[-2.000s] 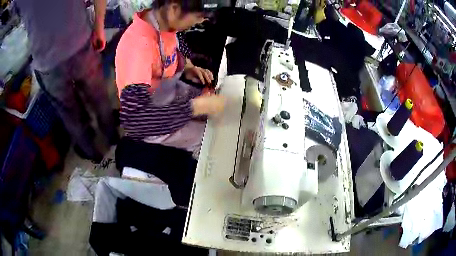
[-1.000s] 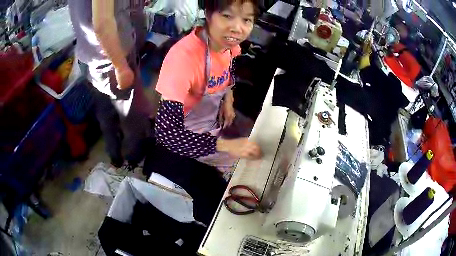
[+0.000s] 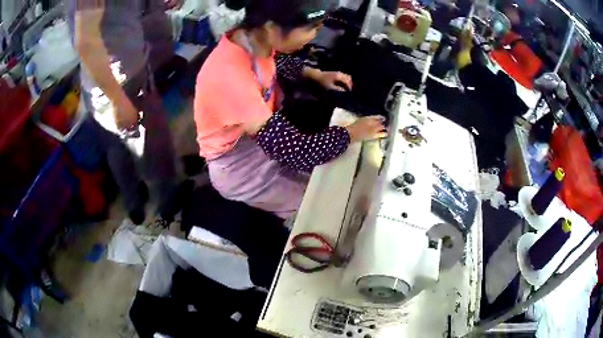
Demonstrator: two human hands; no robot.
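Neither of my hands is in the picture. Nearest in front of me is a white industrial sewing machine (image 3: 390, 224) on a pale table (image 3: 291, 310), its round handwheel at the near end. Fabric shears (image 3: 309, 252) with red-and-black looped handles lie on the table left of the machine, their blades hard to make out. Black cloth (image 3: 377, 72) lies at the machine's far end. A seated person in an orange top (image 3: 228, 99) has one hand near the needle end and the other on the black cloth.
Another person (image 3: 125, 72) stands at the upper left. Thread cones (image 3: 549, 244) stand on white holders at the right. Red plastic bags (image 3: 572, 171) lie beyond them. A pale-lined container with black cloth (image 3: 178, 290) stands at lower left. White fabric (image 3: 125, 244) lies on the floor.
The view has swung round. The shears now lie on the table, where none showed in the oldest frame. The seated person looked up, then bent back to the machine, hands moving to its far end.
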